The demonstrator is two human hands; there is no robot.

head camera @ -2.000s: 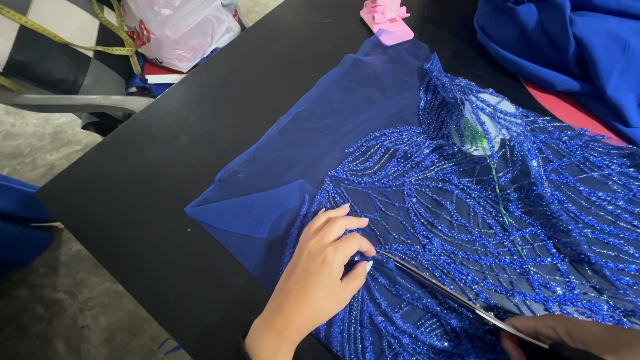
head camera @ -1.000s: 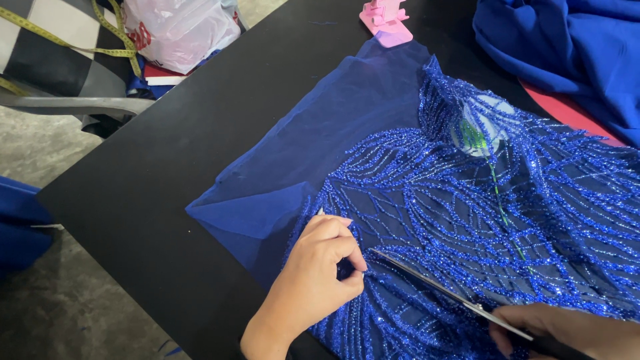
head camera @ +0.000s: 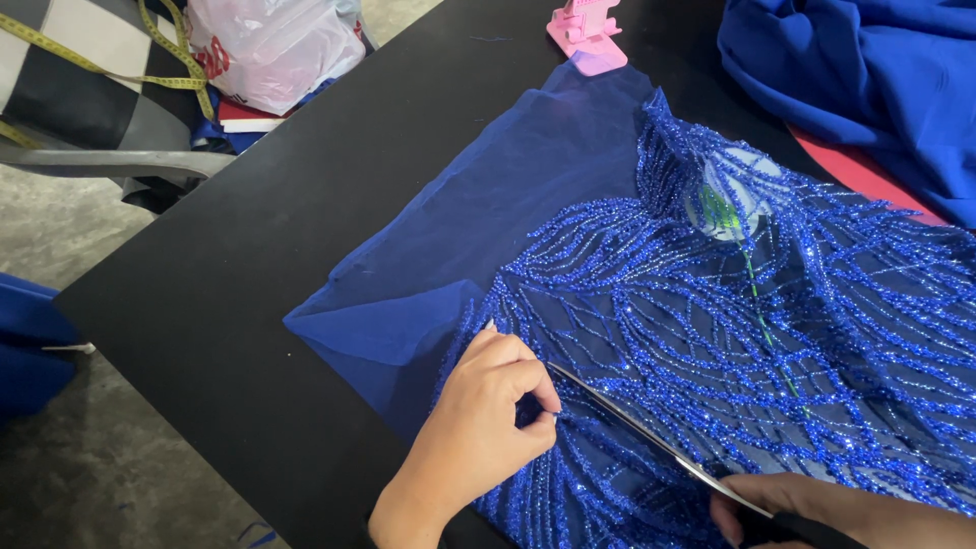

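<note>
Blue beaded tulle fabric (head camera: 625, 320) spreads over the right part of the black table, with a plain sheer blue border (head camera: 488, 191) on its left side. My left hand (head camera: 488, 412) pinches a bit of the beaded fabric between thumb and finger near the table's front edge. In my right hand (head camera: 793, 507), at the bottom right, are fabric scissors (head camera: 648, 435) with black handles. Their long blades lie along the beadwork and point up and left, the tips close to my left fingers. Under the fabric, a pale round object (head camera: 736, 194) with a green patch shows through.
A pink plastic stand (head camera: 587, 38) rests at the sheer border's top corner. Plain blue cloth (head camera: 854, 84) lies at the upper right beside a red piece (head camera: 862, 171). Left of the table (head camera: 206, 305), a checkered chair (head camera: 76, 95) bears a yellow measuring tape (head camera: 171, 80) and a plastic bag (head camera: 278, 53).
The fingers of my left hand, more spread two seconds ago, have drawn together into a pinch. My right hand and the scissors have shifted slightly down and left since the earliest frame.
</note>
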